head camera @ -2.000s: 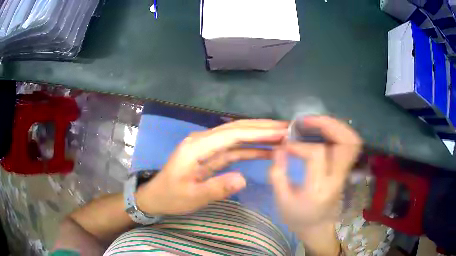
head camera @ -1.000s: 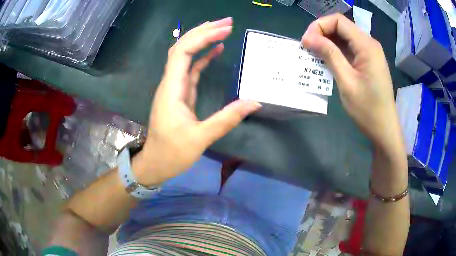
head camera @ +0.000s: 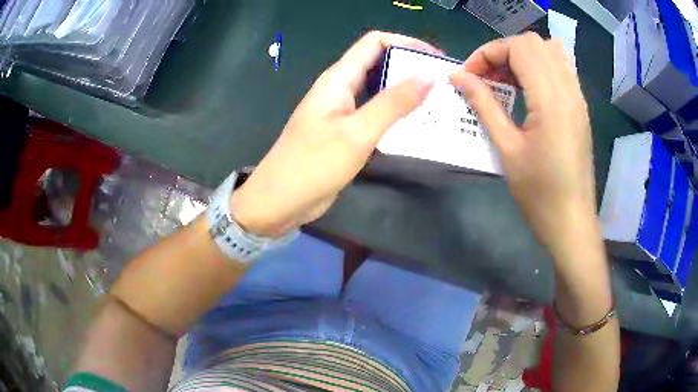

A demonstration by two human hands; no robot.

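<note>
A retail carton (head camera: 428, 145) stands on the dark green bench in front of me, its plain white side up. A white label (head camera: 471, 115) with black print lies on that side, partly under my right hand. My left hand (head camera: 344, 122) holds the carton around its left side, with the thumb pressed on the white top near the label; its other fingers are partly hidden behind the carton. My right hand (head camera: 528, 122) has thumb and index finger pinched at the label's upper edge; the exact hold is partly hidden.
A stack of clear plastic blister trays (head camera: 99, 46) is at the upper left. Blue-and-white cartons (head camera: 647, 199) stand at the right. Another printed carton (head camera: 505, 11) is at the far edge. A red stool (head camera: 73, 187) stands below the bench at the left.
The label has come onto the carton, which was bare two seconds ago. Since one second ago, my left hand has moved right and closed on the carton; my right fingertips have shifted slightly left.
</note>
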